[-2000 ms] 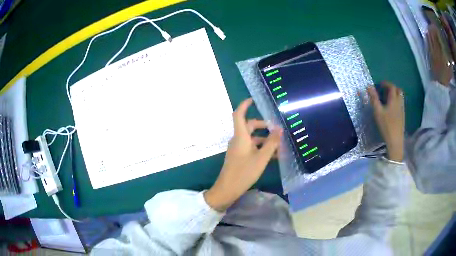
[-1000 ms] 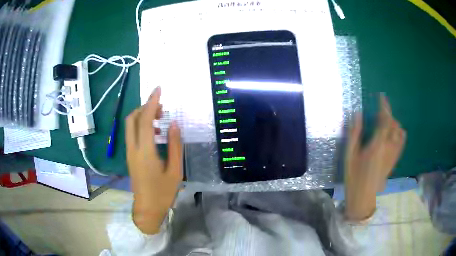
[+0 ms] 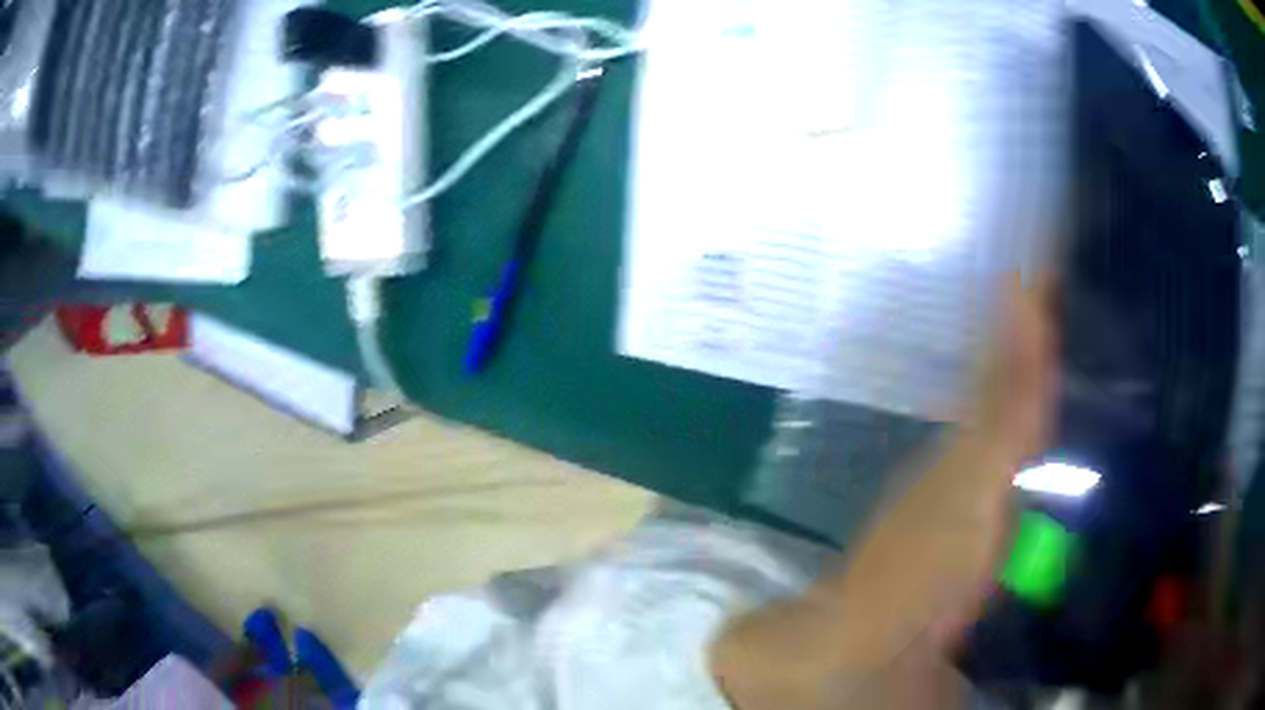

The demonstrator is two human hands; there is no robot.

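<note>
The view is strongly blurred. The tablet (image 3: 1145,291) is a dark slab at the right, with a light streak, a green square and a red-orange square low on its screen. My left hand (image 3: 923,534) lies along the tablet's left edge, its fingers pointing up; whether it grips the tablet is unclear. A faint brown blur at the lower right rim may be my right hand; I cannot make out its shape. The white printed record sheet (image 3: 832,208) lies left of the tablet. Bubble wrap (image 3: 819,451) shows under the sheet's lower edge.
A blue-ended pen (image 3: 525,243) lies on the green mat (image 3: 597,416). Left of it are a white power strip (image 3: 372,180) with a black adapter (image 3: 330,38), and white cables. Wrapped units (image 3: 132,97) stand at the upper left. The bench edge runs diagonally below.
The view has swung left, so the tablet now sits at the right rim. The text menu has given way to a dark screen with green and red squares. My left hand is now at the tablet's edge.
</note>
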